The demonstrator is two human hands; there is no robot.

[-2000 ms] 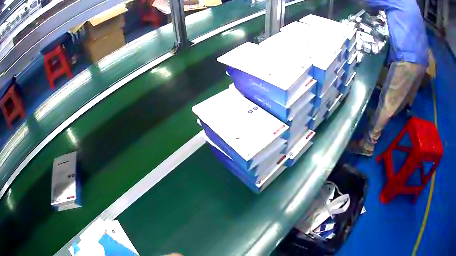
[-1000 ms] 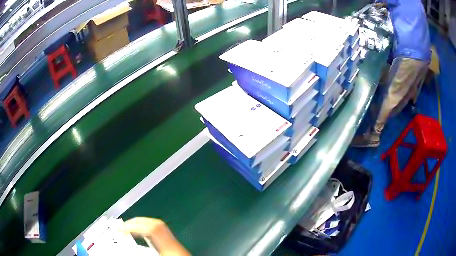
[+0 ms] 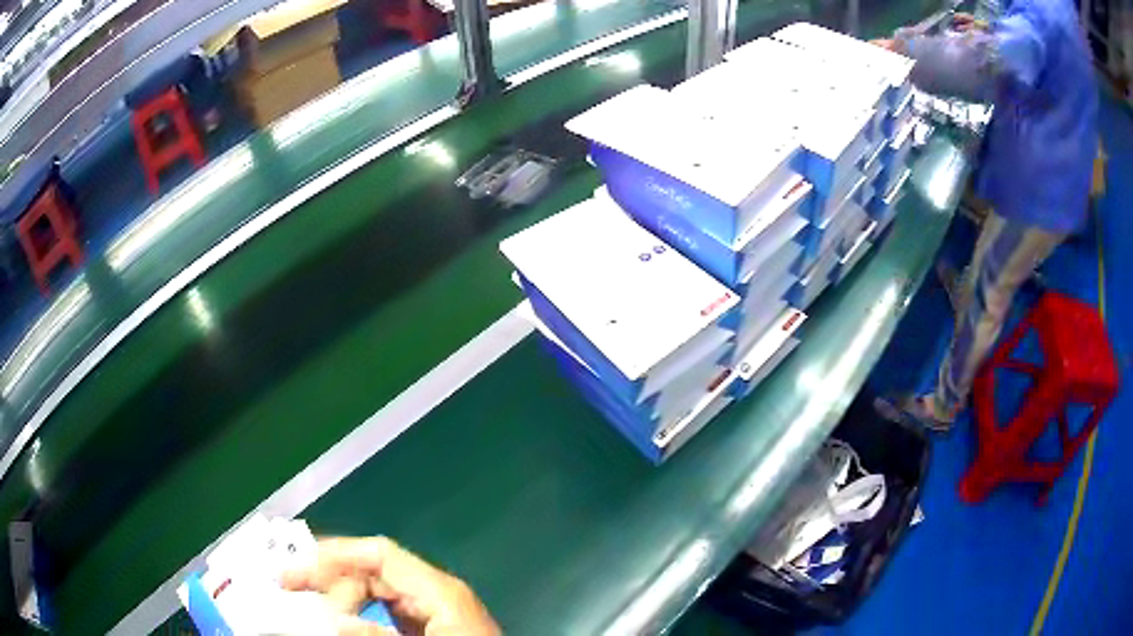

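Note:
My right hand (image 3: 404,586) reaches in from the bottom edge, its fingers curled over a white-and-blue box (image 3: 255,565) at the lower left. The box is partly hidden by the fingers and cut off by the frame's edge; I cannot tell whether it is one box or several. My left hand is not in view. Stacked boxes (image 3: 621,292) with white tops and blue sides stand in layered rows on the green ledge, to the right of the hand.
A loose box (image 3: 25,572) and clear, shiny items (image 3: 507,177) lie on the conveyor belt (image 3: 311,273), beyond the pale divider strip (image 3: 398,416). A black bin (image 3: 888,497) with scraps and a red stool (image 3: 1050,391) stand at right. A person in blue (image 3: 1037,124) stands behind.
My right hand has come in over the box. The loose box has slid to the lower left edge. Shiny items have appeared on the belt. The person's arm now extends over the far ledge.

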